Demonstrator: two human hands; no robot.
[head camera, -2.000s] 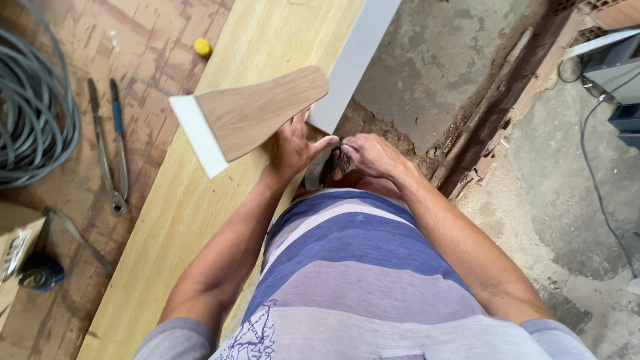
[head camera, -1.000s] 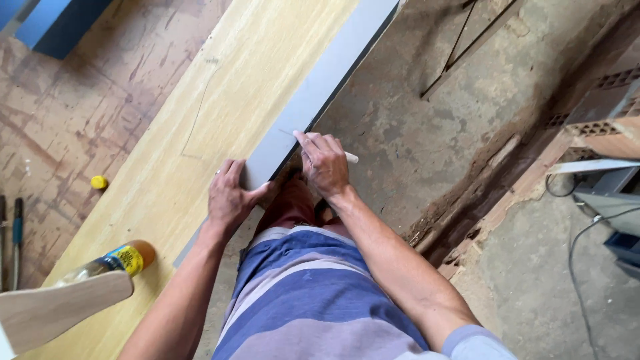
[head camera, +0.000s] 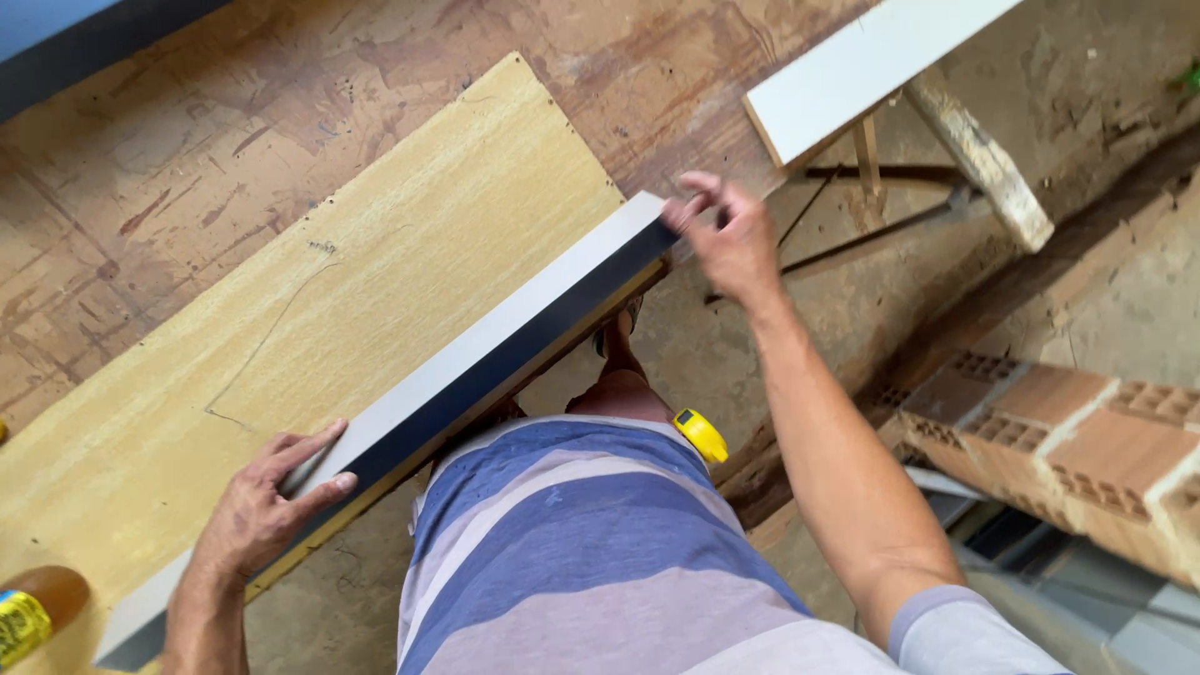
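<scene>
A long board with a white face and a dark edge (head camera: 487, 328) lies along the near side of a yellowish wood-grain panel (head camera: 403, 253). My left hand (head camera: 272, 497) grips across its lower left part, thumb on the near edge and fingers on top. At the board's far right end is my right hand (head camera: 722, 230), slightly blurred, its bent fingers at the corner; whether they touch it I cannot tell. No pencil is visible in it. A yellow tape measure (head camera: 700, 436) hangs at the right side of my waist.
Under the panel is a stained wooden table (head camera: 234, 159). A white board (head camera: 862, 75) reaches over its far right edge above a wooden trestle leg (head camera: 984, 159). A bottle of amber liquid (head camera: 61, 595) lies lower left. Hollow bricks (head camera: 1078, 431) stand at the right.
My right hand, which held a pen-like white tool over the board a second ago, is now at the board's far end. The view has shifted, and the tape measure has come into sight.
</scene>
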